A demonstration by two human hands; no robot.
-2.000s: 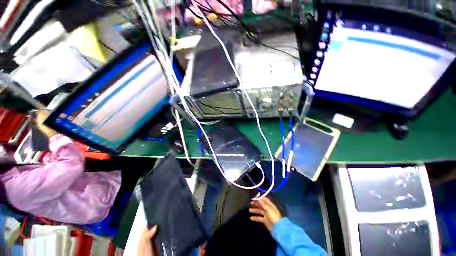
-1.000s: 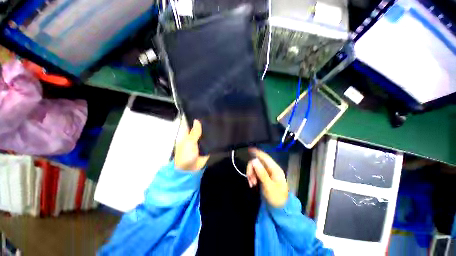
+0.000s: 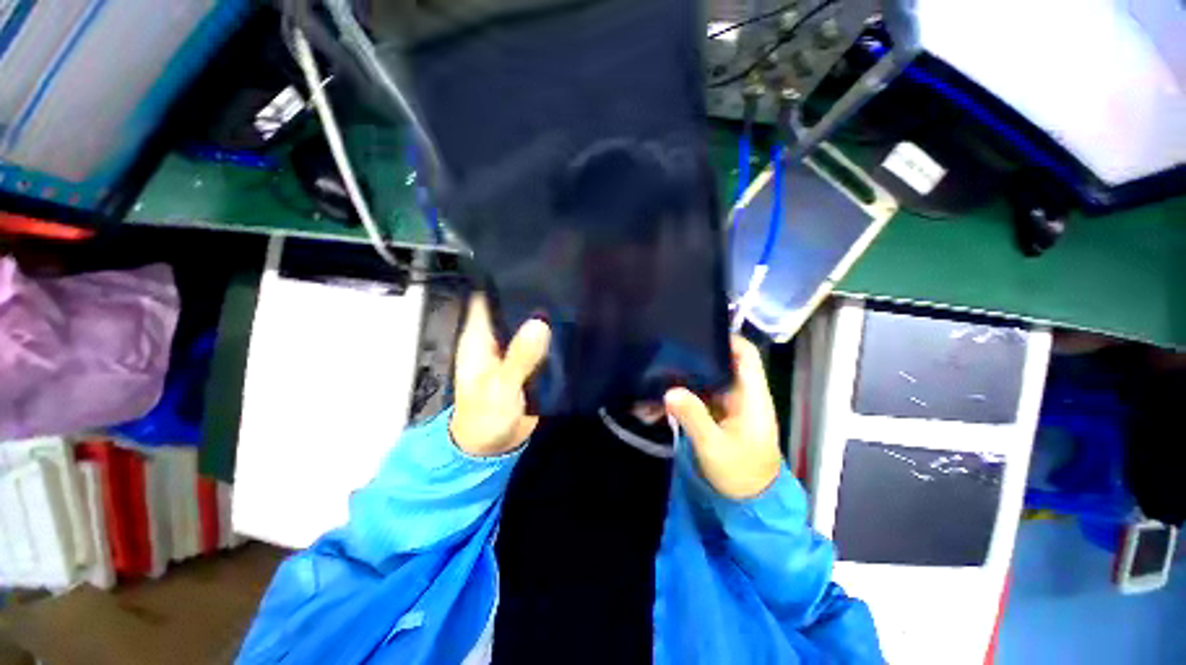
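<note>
A black glossy tablet is held up in front of me, its top running to the upper edge of the picture. My left hand grips its lower left corner, thumb on the front. My right hand grips its lower right corner, thumb at the bottom edge. A white cable loops below the tablet's bottom edge between my hands; its plug end is hidden.
A pale framed test fixture lies on the green bench with blue cables over it. A white foam tray with black tablets is at right, a white slab at left. Monitors stand both sides. A pink sleeve shows far left.
My left hand has brought the tablet up in front of me from the lower left. My right hand has moved from the white cable to the tablet's lower right corner.
</note>
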